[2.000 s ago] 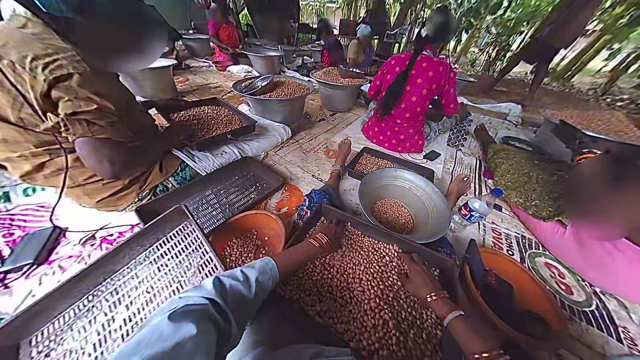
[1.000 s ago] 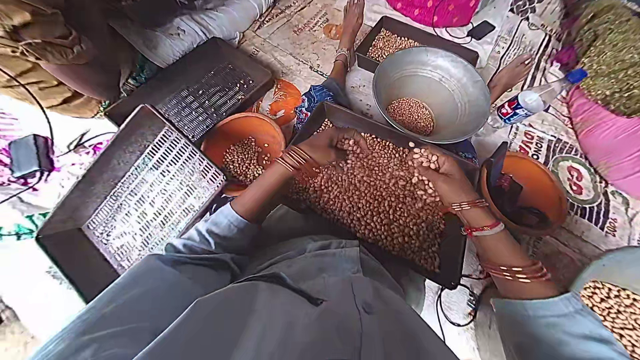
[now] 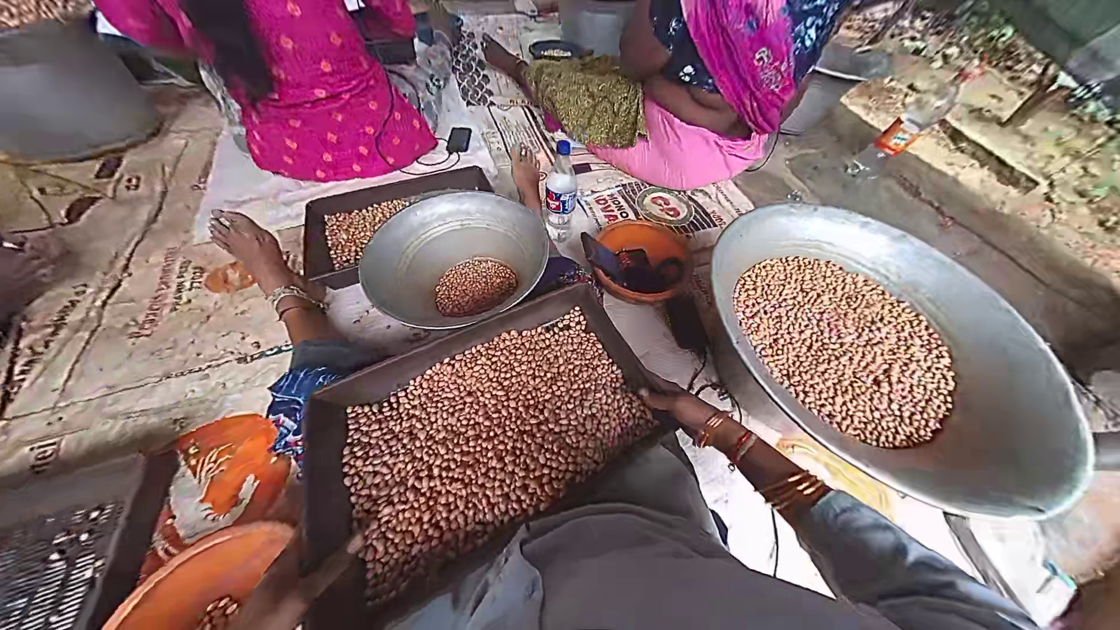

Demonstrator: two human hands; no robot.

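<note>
A dark rectangular tray (image 3: 317,455) full of reddish-brown nuts (image 3: 490,429) rests across my lap. My right hand (image 3: 672,401) grips the tray's right rim, its thumb over the edge. At the lower left my left hand (image 3: 306,560) is blurred against the tray's left rim, and its fingers are partly hidden. Just beyond the tray stands a metal basin (image 3: 402,262) with a small heap of nuts (image 3: 475,287). A larger metal basin (image 3: 1006,385) to the right holds many paler nuts (image 3: 844,350). An orange bowl (image 3: 206,573) with a few nuts is beside my left hand.
Behind the near basin lies a dark tray of nuts (image 3: 317,254), next to a plastic bottle (image 3: 560,192). An orange bowl with dark items (image 3: 678,249) sits right of it. A slotted tray (image 3: 131,525) is at lower left. People sit ahead, and cables cross the printed sacking.
My hands have left the nuts and moved out to the tray's two sides. The view has swung right, bringing the large basin fully into sight.
</note>
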